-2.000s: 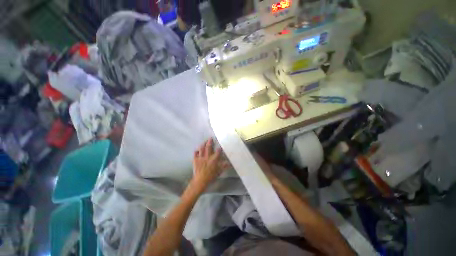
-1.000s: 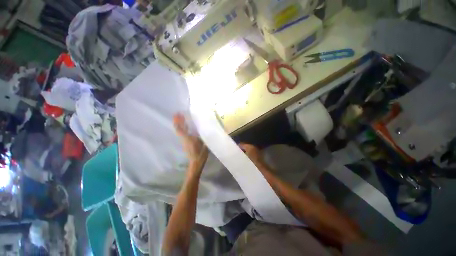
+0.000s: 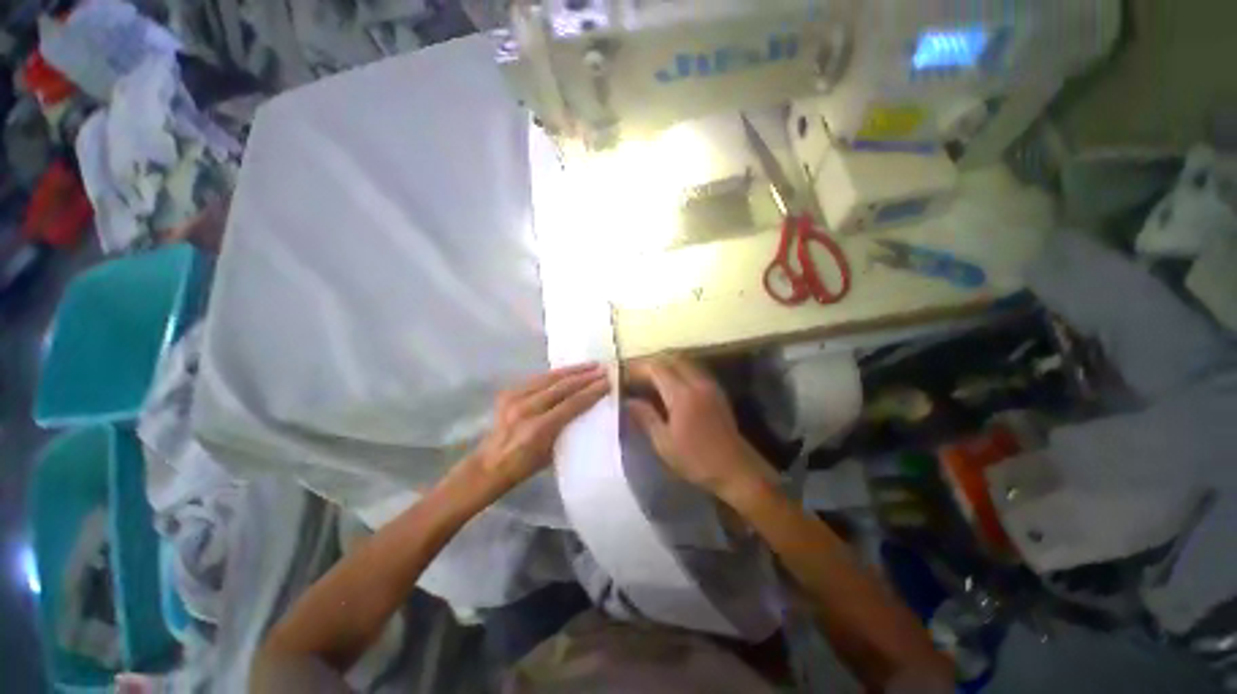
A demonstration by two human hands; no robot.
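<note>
The white band [image 3: 608, 504] runs from the bright glare under the sewing machine head [image 3: 705, 68] down over the table edge toward my lap. The grey fabric piece [image 3: 366, 258] spreads left of it and hangs over the front edge. My left hand [image 3: 543, 418] lies on the band and cloth, fingertips on the band's right edge. My right hand [image 3: 689, 423] is at that edge from the right, just below the table edge, fingers bent; it seems to pinch the edge. The needle and presser foot are lost in the glare.
Red-handled scissors [image 3: 806, 260] and blue thread snips [image 3: 931, 263] lie right of the needle area. A white band roll [image 3: 825, 393] hangs below the table edge [image 3: 868, 323]. Teal bins [image 3: 114, 332] stand at the left. Grey cut pieces [image 3: 1099, 475] lie at the right.
My left hand has moved from the grey cloth onto the band. My right hand has come from under or beside the band up to its edge. The camera view has shifted and turned.
</note>
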